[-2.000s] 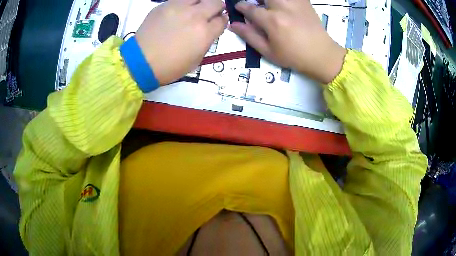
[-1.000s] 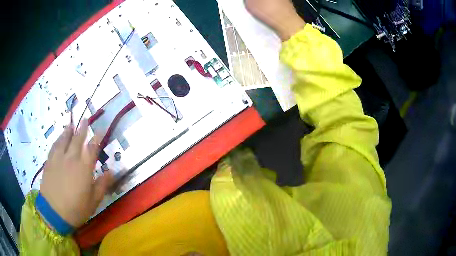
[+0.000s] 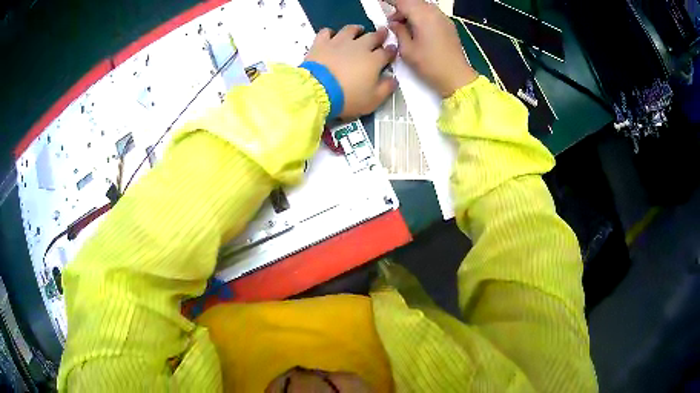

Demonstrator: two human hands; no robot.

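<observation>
My left hand (image 3: 354, 71), with a blue wrist strap (image 3: 326, 90), reaches over the panel's right end to the release-paper sheets (image 3: 401, 138). Its fingers are bent at the sheet's edge; what they hold, if anything, cannot be made out. My right hand (image 3: 431, 42) is at the top of the white sheet, thumb and fingers close together on its edge. The white display back panel (image 3: 176, 69) lies tilted at left, partly under my left sleeve. A green circuit board (image 3: 354, 146) shows at its near right end.
Red edging (image 3: 338, 257) runs along the panel's near side. A thin cable (image 3: 180, 115) and a red wire harness (image 3: 88, 220) lie on the panel. Black strips (image 3: 518, 73) with yellowish edges lie at right on the dark green mat (image 3: 576, 127). Wire bundles (image 3: 645, 115) hang at far right.
My left hand has moved from the panel's left part across to the sheets at right. My right hand stays at the sheets, now lower in view. The view has shifted.
</observation>
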